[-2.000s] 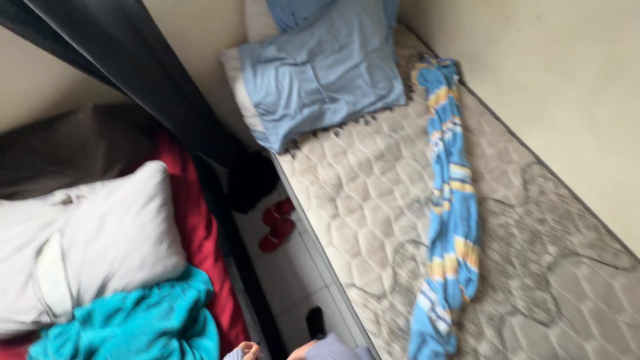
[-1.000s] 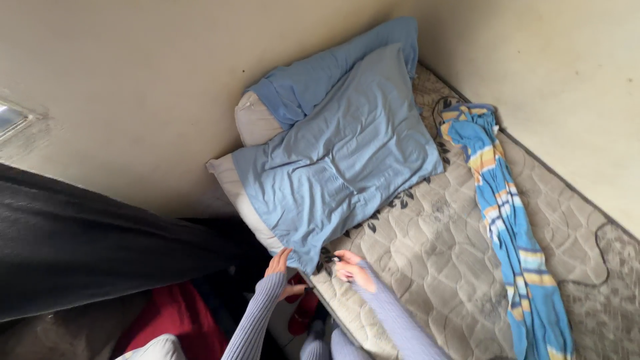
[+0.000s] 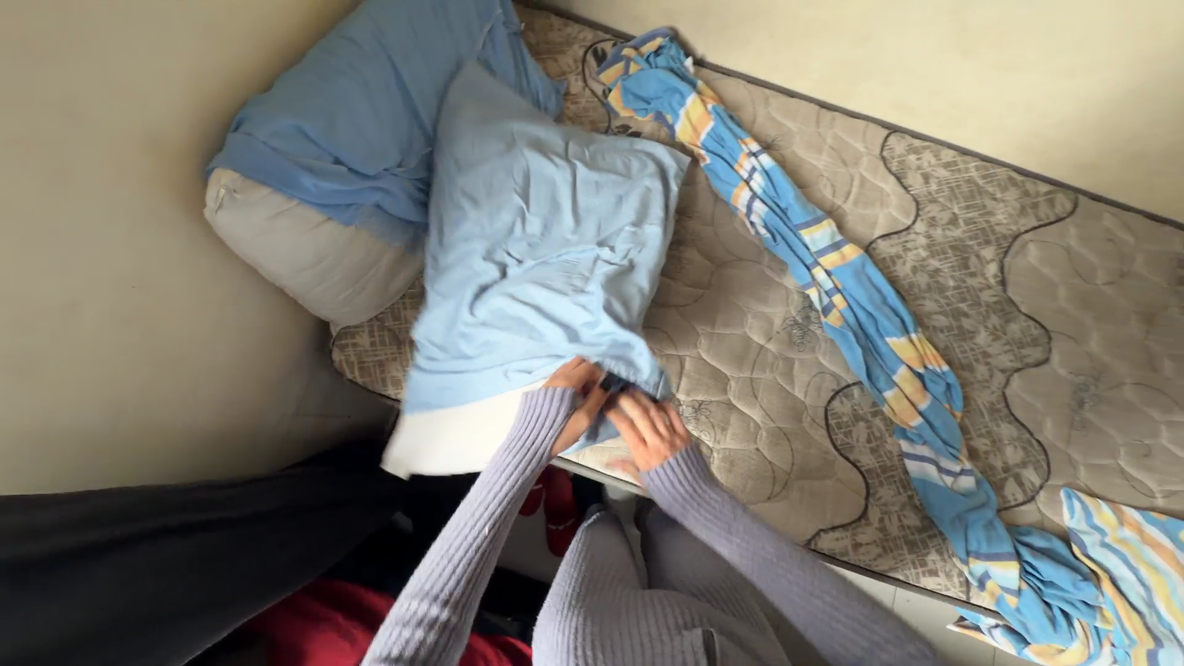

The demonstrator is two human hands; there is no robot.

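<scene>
A pillow in a light blue pillowcase (image 3: 555,222) lies at an angle on the bare quilted mattress (image 3: 740,388), its white end sticking out at the lower left. At the case's lower right corner, my left hand (image 3: 578,398) grips the blue cloth with bent fingers. Close beside it, my right hand (image 3: 652,430) has its fingers on the same corner, where a small dark patch shows between the hands; its grip is partly hidden. A second pillow (image 3: 305,250), half inside a darker blue case, leans against the wall behind.
A twisted blue, yellow and white striped cloth (image 3: 832,259) runs along the mattress, with more striped cloth (image 3: 1128,546) at the lower right. Dark fabric (image 3: 185,546) hangs at the lower left above red cloth (image 3: 333,620). Red shoes (image 3: 560,513) are on the floor beside the mattress.
The front pillow has turned and moved away from the rear one, so its white end now points toward me. Both hands stay at a corner of its case. The view has come closer.
</scene>
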